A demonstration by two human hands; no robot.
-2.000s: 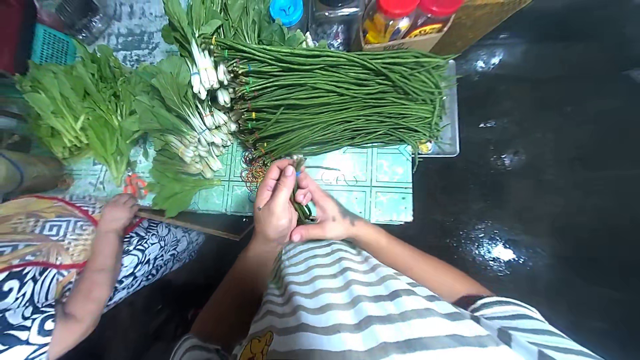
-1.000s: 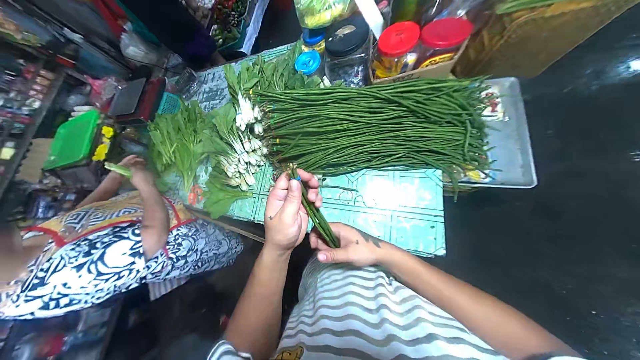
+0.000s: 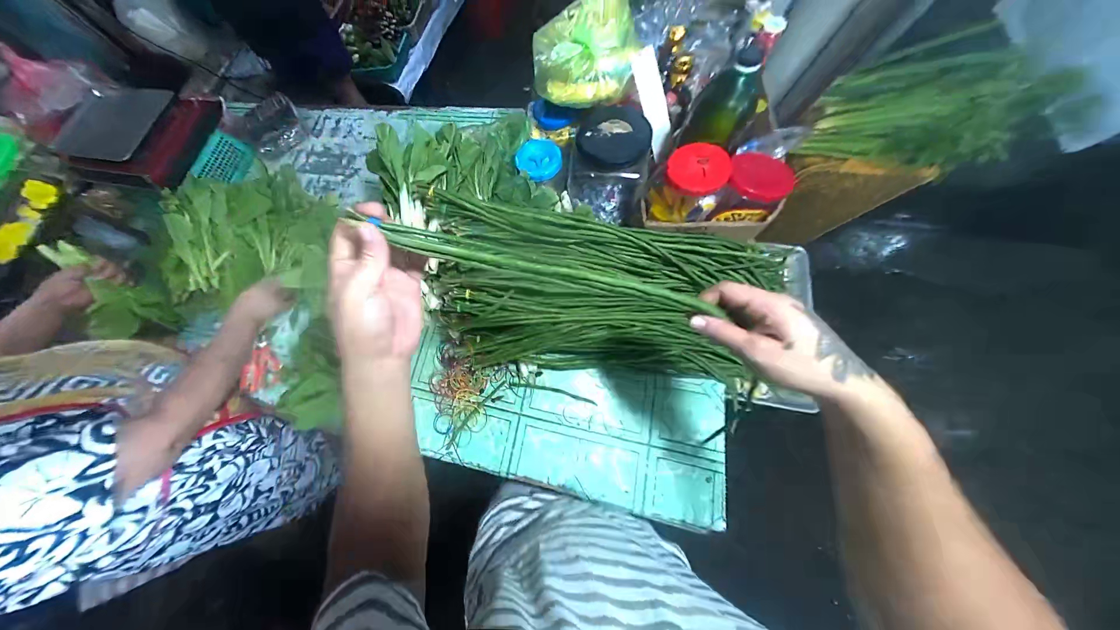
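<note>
My left hand point(image 3: 374, 293) grips the banded end of a bundle of long green beans point(image 3: 542, 269), where a bit of blue shows at the fingers. The bundle stretches level to the right, and my right hand point(image 3: 770, 337) pinches its other end between thumb and fingers. Beneath it lies a broad pile of long green beans point(image 3: 569, 337) on a metal tray point(image 3: 801, 280). Loose rubber bands point(image 3: 459, 394) are heaped on the green table covering point(image 3: 577, 455) below the pile's left end.
Leafy greens point(image 3: 236, 227) lie at left, beside a co-worker's hands point(image 3: 262, 302). Behind the pile stand red-lidded jars point(image 3: 698, 171), a black-lidded jar point(image 3: 612, 140) and a green bottle point(image 3: 722, 105). A scale point(image 3: 131, 131) sits at back left, a cardboard box point(image 3: 849, 197) at right.
My hands were close together near my lap, holding a bean bundle. They are now wide apart over the pile, with the bundle stretched between them. The view has shifted.
</note>
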